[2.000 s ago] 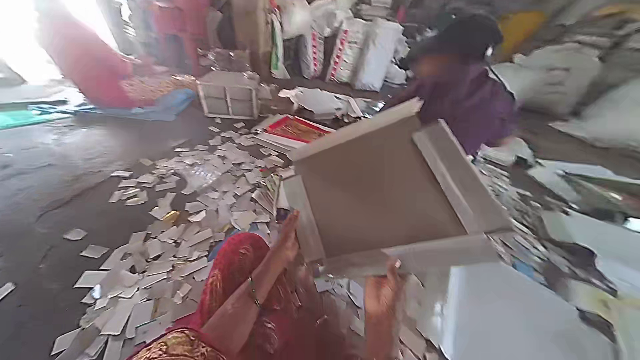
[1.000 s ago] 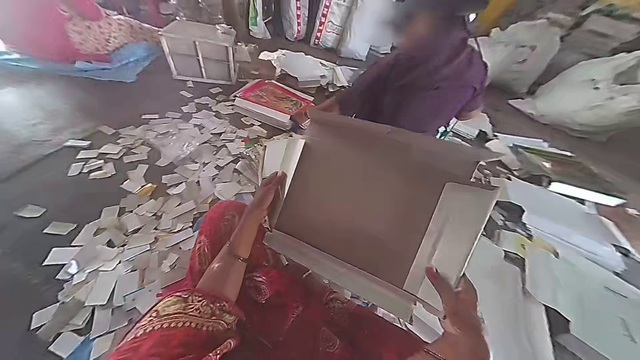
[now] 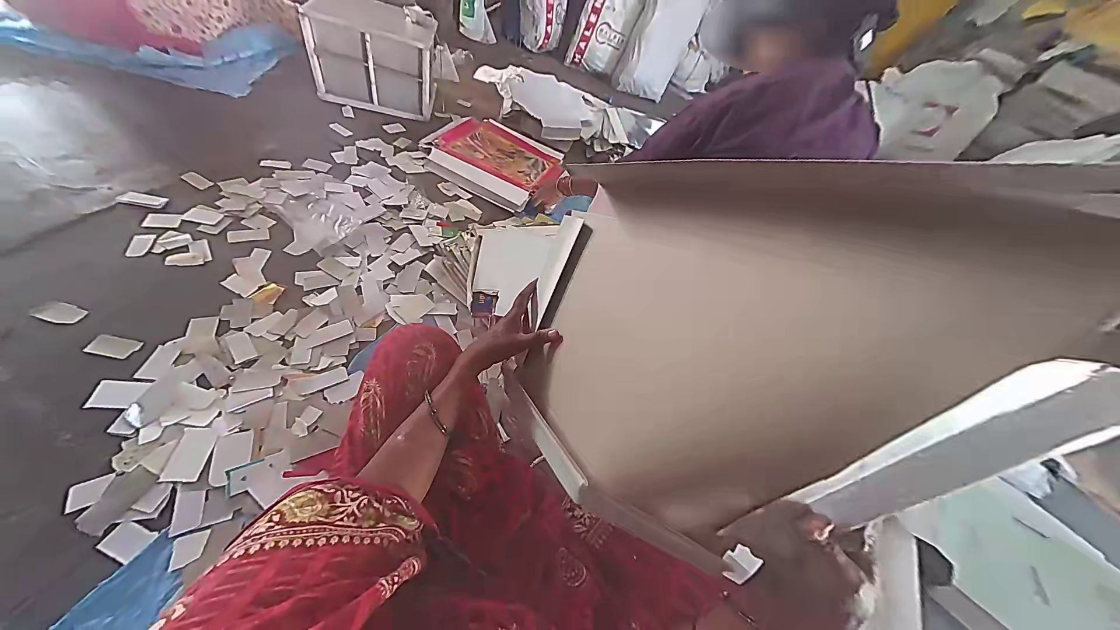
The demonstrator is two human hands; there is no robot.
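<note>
A large grey-brown cardboard sheet with folded edge flaps (image 3: 752, 350), like an unfolded box or tray, tilts over my lap and fills the right half of the view. My left hand (image 3: 507, 337) grips its left edge, thumb on the inner face and fingers along the raised pale flap. Under the lower right part of the cardboard is my right hand (image 3: 801, 542), blurred and partly hidden; its grip is not clear. A small white scrap (image 3: 742, 563) lies beside it at the cardboard's lower corner.
Cut card pieces (image 3: 332, 262) are strewn over the floor at left. A red picture-covered stack (image 3: 499, 162) and a framed crate (image 3: 372, 61) stand farther off. A person in purple (image 3: 770, 114) sits close beyond the cardboard. Sheets (image 3: 1015, 551) lie at lower right, sacks (image 3: 595, 35) behind.
The cardboard has come nearer and spreads wider across the right side, its flaps at a different angle. My left hand has stayed on its left edge; my right hand is now mostly hidden beneath it.
</note>
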